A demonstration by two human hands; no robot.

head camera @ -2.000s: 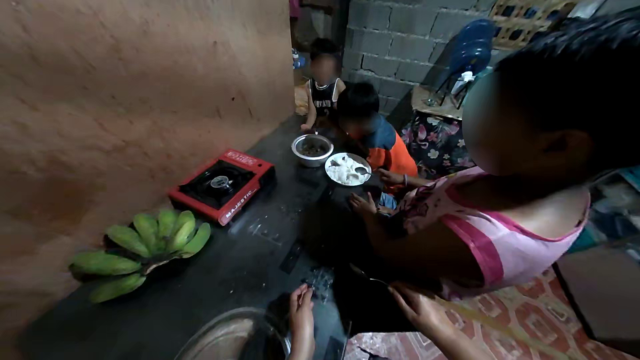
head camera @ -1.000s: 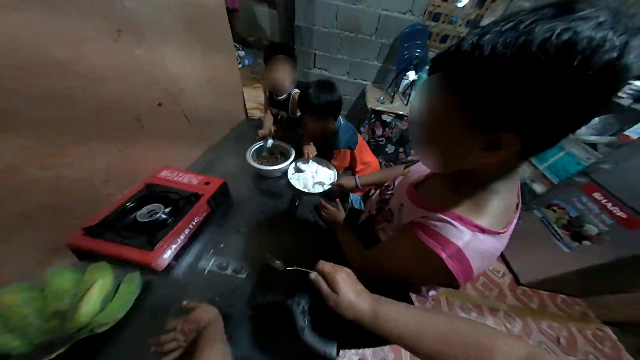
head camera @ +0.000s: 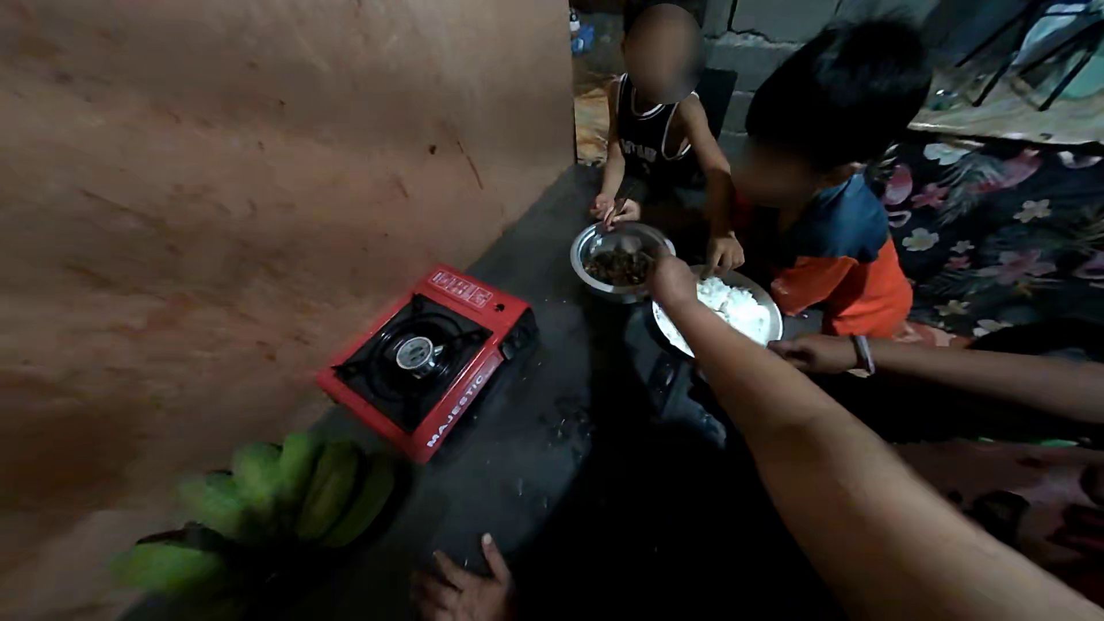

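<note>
My right hand (head camera: 673, 278) reaches far forward over the right rim of a metal bowl (head camera: 580, 266) of dark cooked food (head camera: 619, 266). Its fingers are closed around a metal spoon, which is mostly hidden at the bowl. Beneath my wrist, a round plate of white rice (head camera: 733, 309) stands right of the bowl, partly covered by my forearm. Low in the view, my left hand (head camera: 466, 588) is open over the dark tabletop (head camera: 517, 509), fingers spread, holding nothing. It is nearest to a bunch of green bananas (head camera: 289, 492) and a red portable gas stove (head camera: 431, 358).
Two people are at the table's far end, one in a dark sleeveless top (head camera: 651, 134), one in an orange and blue shirt (head camera: 849, 259). A co-worker's hand (head camera: 815, 352) touches the plate's right edge. A brown wall (head camera: 285, 172) borders the table on the left.
My right hand has moved forward with the spoon, from the near part of the table to the bowl. The view has shifted; the large basin by my left hand is out of sight.
</note>
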